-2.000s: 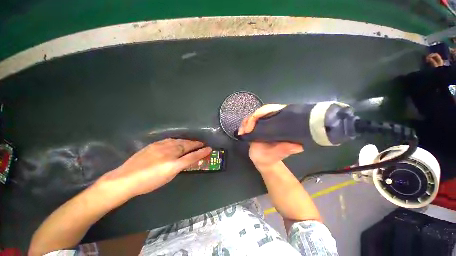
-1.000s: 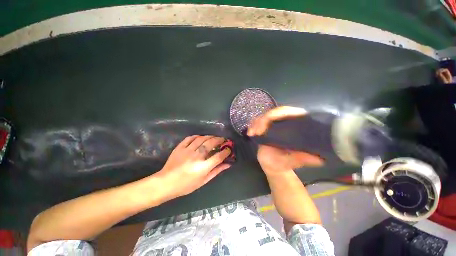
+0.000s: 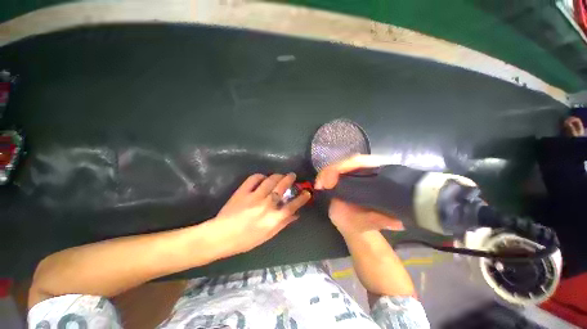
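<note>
My left hand [image 3: 257, 209] holds a small electronic unit [image 3: 304, 190] against the dark green bench; a bright red part shows between the fingers and the rest is hidden under the hand. My right hand [image 3: 354, 199] is wrapped around the black electric screwdriver [image 3: 386, 191], which lies nearly level, its pale tape band and cable end to the right. Its tip end is at the unit's right side; whether it touches cannot be told. The round grey screw dish [image 3: 340, 146] lies flat just behind my right hand's fingers.
Units with red parts [image 3: 8, 154] lie at the bench's far left. A pale edge strip [image 3: 289, 19] separates the bench from the green conveyor [image 3: 412, 32]. A white fan [image 3: 520, 266] is at right, with the driver's cord near it. Another person's hand [image 3: 573, 126] shows at far right.
The unit, first lying with its green board showing, is now gripped with a red part showing. Both hands and the screwdriver have come closer together. The view has shifted, and more units show at left.
</note>
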